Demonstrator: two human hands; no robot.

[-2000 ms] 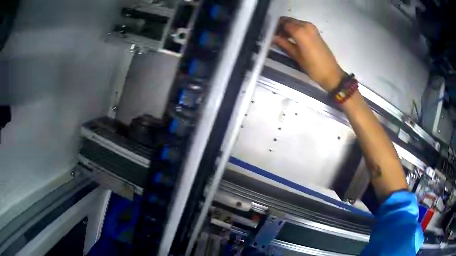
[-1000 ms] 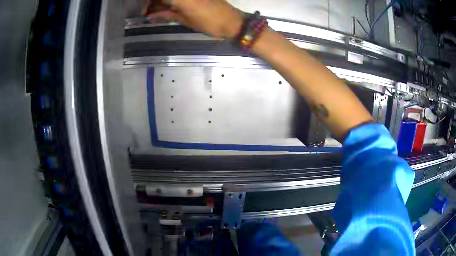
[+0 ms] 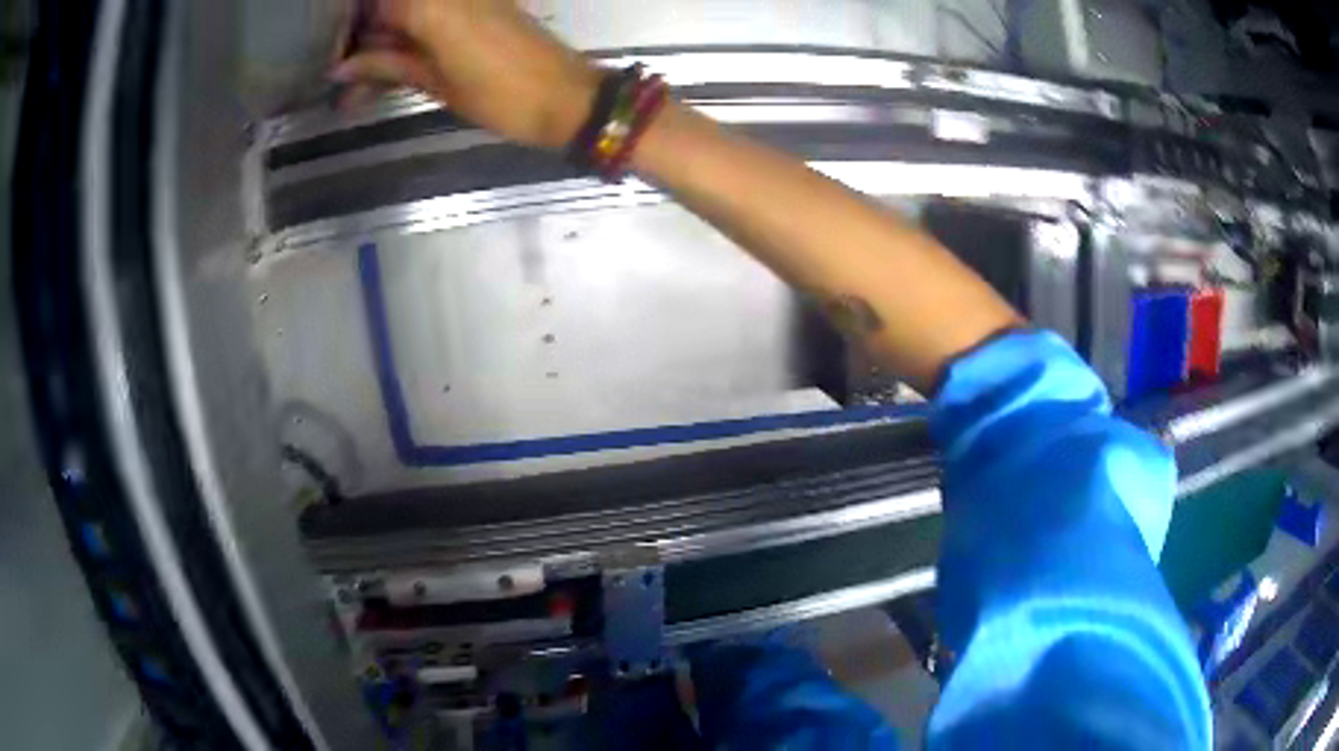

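Note:
My right hand reaches in from the lower right, across the machine, to the upper left. Its fingers are bent close to the inner side of the upright metal frame. The fingertips are blurred and near the top edge, so what they hold, if anything, cannot be told. Below the forearm lies the pale base plate with small holes, edged by blue tape. My left hand is not in view.
Long silver rails run across below the plate, and others above it. A metal bracket sits on the lower rail. A blue bin and a red bin stand at the right. Blue fabric shows at the bottom.
My right hand has moved from the upper middle to the upper left as the view turned and shifted. The upright frame now stands at the far left. The bins have come into view.

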